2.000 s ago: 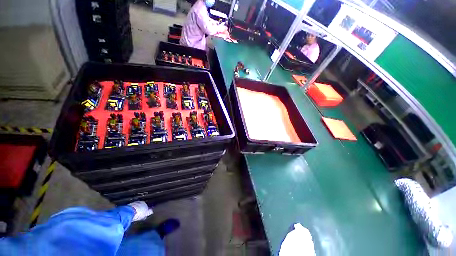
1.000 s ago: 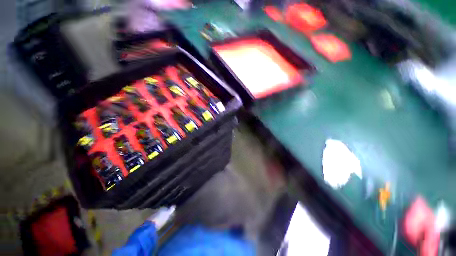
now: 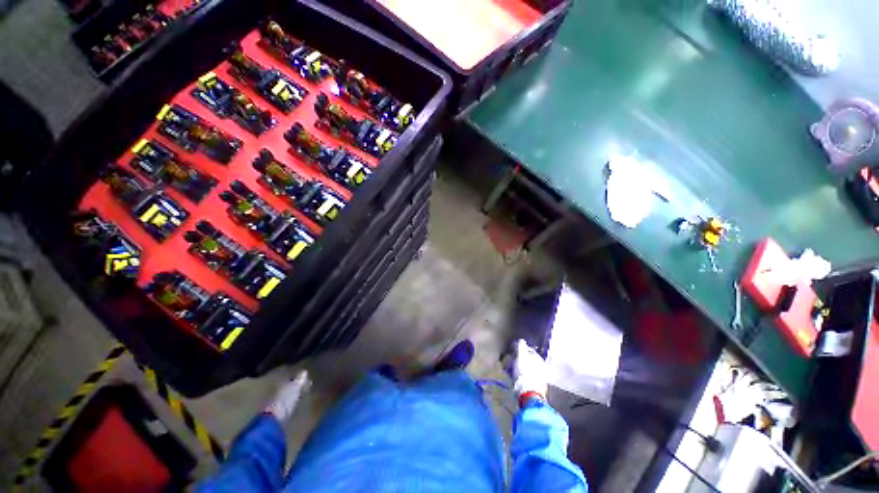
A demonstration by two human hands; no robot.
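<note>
Circuit boards (image 3: 277, 219) stand in rows on a red-orange liner sheet (image 3: 178, 258) in the top tote (image 3: 443, 94) of a black stack at my left front. My left hand (image 3: 287, 393), in a white glove, hangs low just in front of the stack's near side. My right hand (image 3: 529, 368), in a white glove with a red cuff edge, hangs low beside the stool (image 3: 584, 345). Neither hand visibly holds anything; the finger positions are too small to tell.
The green bench (image 3: 578, 116) runs along the right, bearing a white cloth (image 3: 628, 191), a small yellow part with wires (image 3: 711, 232) and a red block (image 3: 783, 297). Another tote (image 3: 501, 58) sits at its far end. A tote with a red liner (image 3: 118, 445) lies on the floor at left.
The view has swung down and to the right. My right hand has come into view beside the stool. The boards' tote and the bench now look closer.
</note>
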